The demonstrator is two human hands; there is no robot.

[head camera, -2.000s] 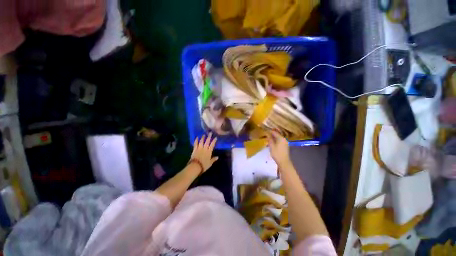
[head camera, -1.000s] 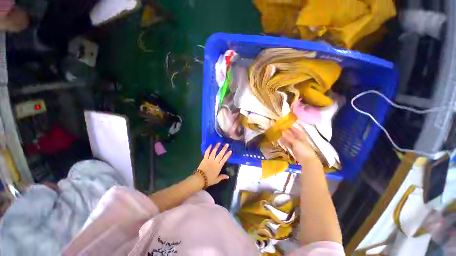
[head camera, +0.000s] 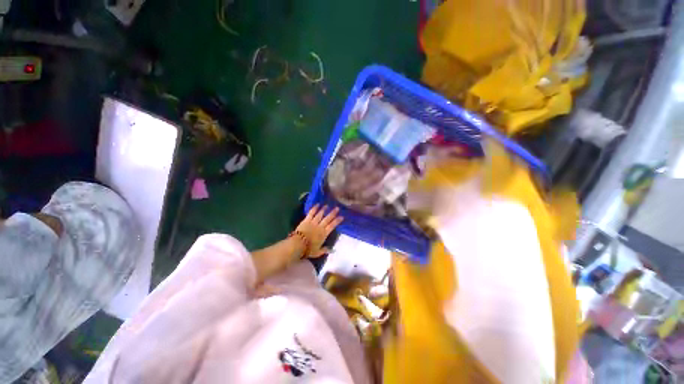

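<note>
A large, blurred mass of mustard-yellow fabric [head camera: 420, 311] with a white area [head camera: 499, 270] covers the right part of the blue plastic crate [head camera: 379, 231] and reaches down to the picture's bottom edge. I cannot make out my right hand or forearm; the fabric seems to hide them. My left hand [head camera: 320, 229] lies with fingers spread on the crate's near left corner, holding nothing. Inside the crate, a pale blue and white packet [head camera: 394, 131] and crumpled brownish-grey material [head camera: 364, 176] show on the left side.
Yellow fabric [head camera: 510, 52] is heaped beyond the crate. Small yellow and white pieces [head camera: 364, 300] lie on a white board [head camera: 352, 255] below it. Another white board [head camera: 139, 157] stands at left, beside a person's grey-clad leg [head camera: 94, 240]. A cluttered table [head camera: 637, 300] is at right.
The yellow and tan bundle no longer shows in the crate's middle; the blue packet shows there. A yellow and white mass now spans the right side. My right hand has gone from sight. The view has shifted.
</note>
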